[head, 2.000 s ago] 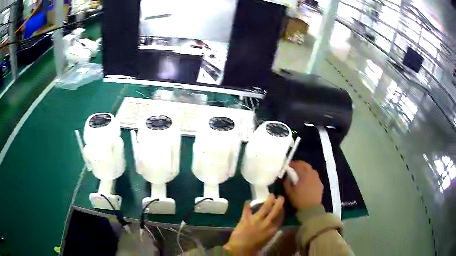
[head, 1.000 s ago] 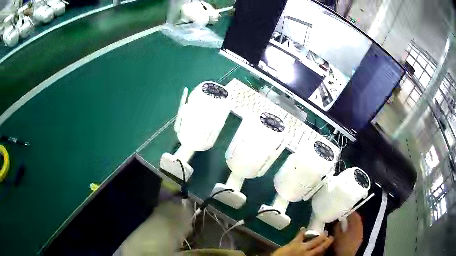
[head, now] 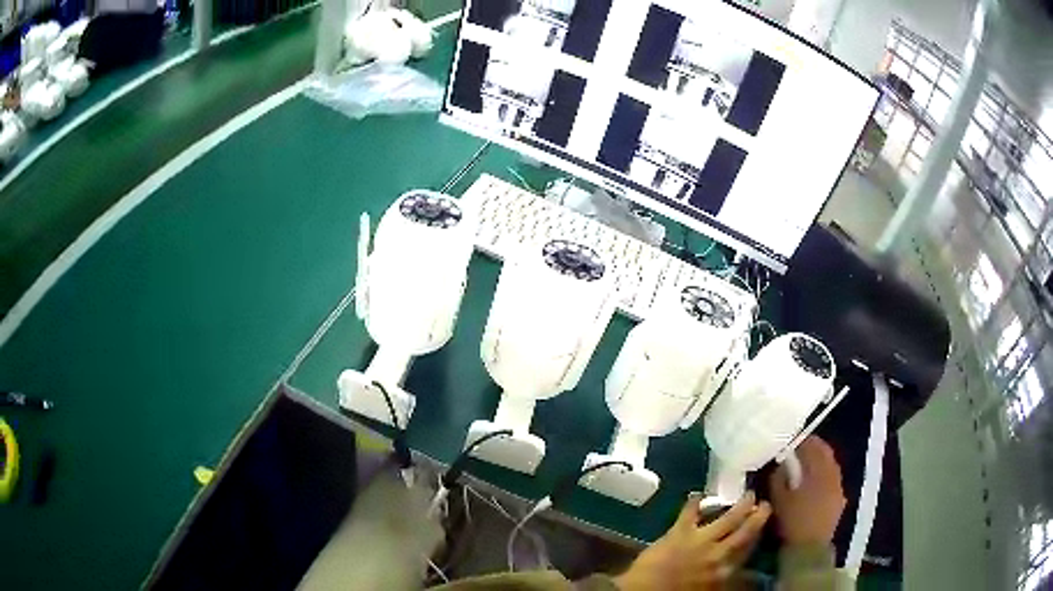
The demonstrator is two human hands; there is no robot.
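Four white security cameras stand in a slanting row at the bench edge: the far left camera (head: 413,283), second (head: 543,329), third (head: 670,367) and rightmost (head: 768,406). My left hand (head: 702,543) has its fingers on the bracket foot of the rightmost camera and hides most of that foot. My right hand (head: 811,494) lies just right of the same camera, over a white mouse (head: 792,469) that shows only in part. The monitor (head: 826,162) shows four camera pictures with dark panes. Black pigtail leads (head: 464,450) hang from the three left brackets.
A white keyboard (head: 554,237) lies behind the cameras. A black label printer (head: 872,318) with a hanging label strip (head: 872,462) is at the right. A clear plastic bag (head: 375,90) lies far left of the monitor. A yellow tape roll (head: 9,462) is at the left edge. A dark opening (head: 277,496) is below.
The monitor has gone from one large picture to four small ones. The view has turned and shifted, so the row now slants. Both hands stay by the rightmost camera.
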